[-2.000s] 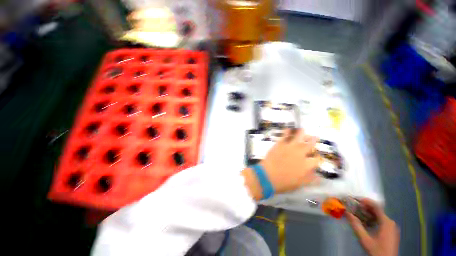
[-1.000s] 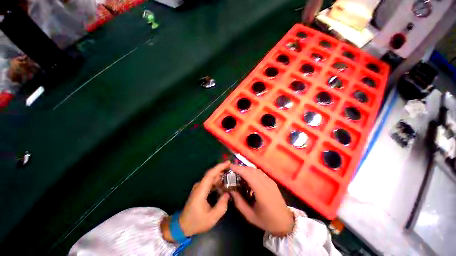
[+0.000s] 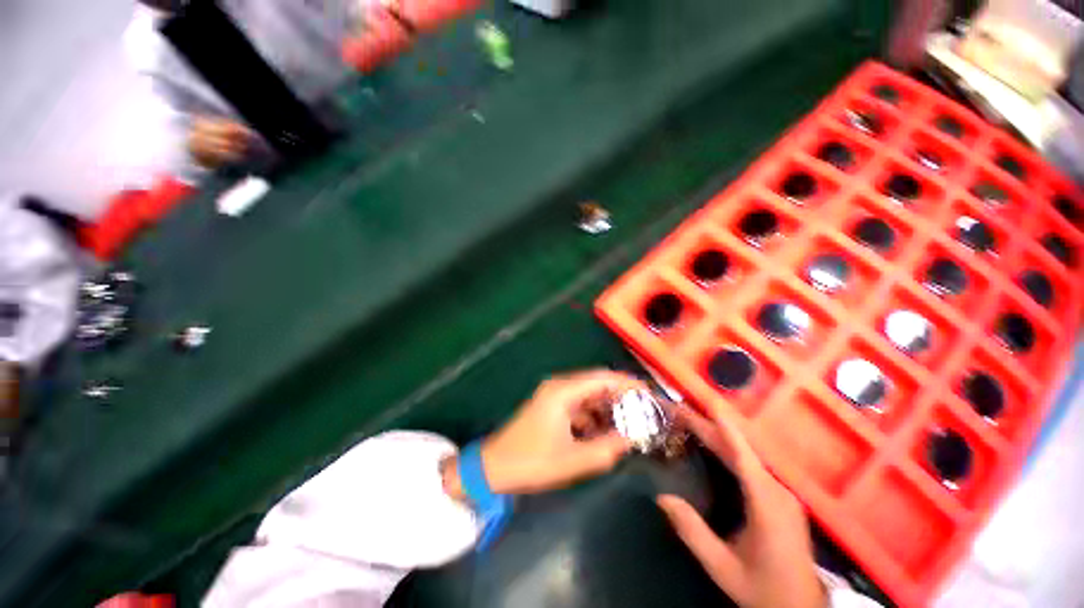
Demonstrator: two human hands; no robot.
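My left hand [image 3: 559, 434], with a blue band at the wrist, holds a round watch module [image 3: 640, 419] between thumb and fingers; its glossy face reflects white light. My right hand [image 3: 755, 517] is just right of it, thumb and fingers apart. A small brownish piece shows below the module by the right fingers; whether the right hand holds it is unclear. The red-orange component tray [image 3: 811, 437] lies to the right, with round glossy discs in most pockets. Two pockets near its front corner hold no disc.
A small silver-brown assembly [image 3: 593, 217] lies on the green bench [image 3: 392, 344]. More small parts [image 3: 105, 311] lie far left. Another person's hand [image 3: 219, 140] and white sleeves show across the bench. A cream stack [image 3: 1004, 54] is behind the tray; a white table edge [image 3: 1034, 523] is at right.
The view has swung left, so the tray sits further right. My hands have moved apart, and the module now shows a bright face in my left hand.
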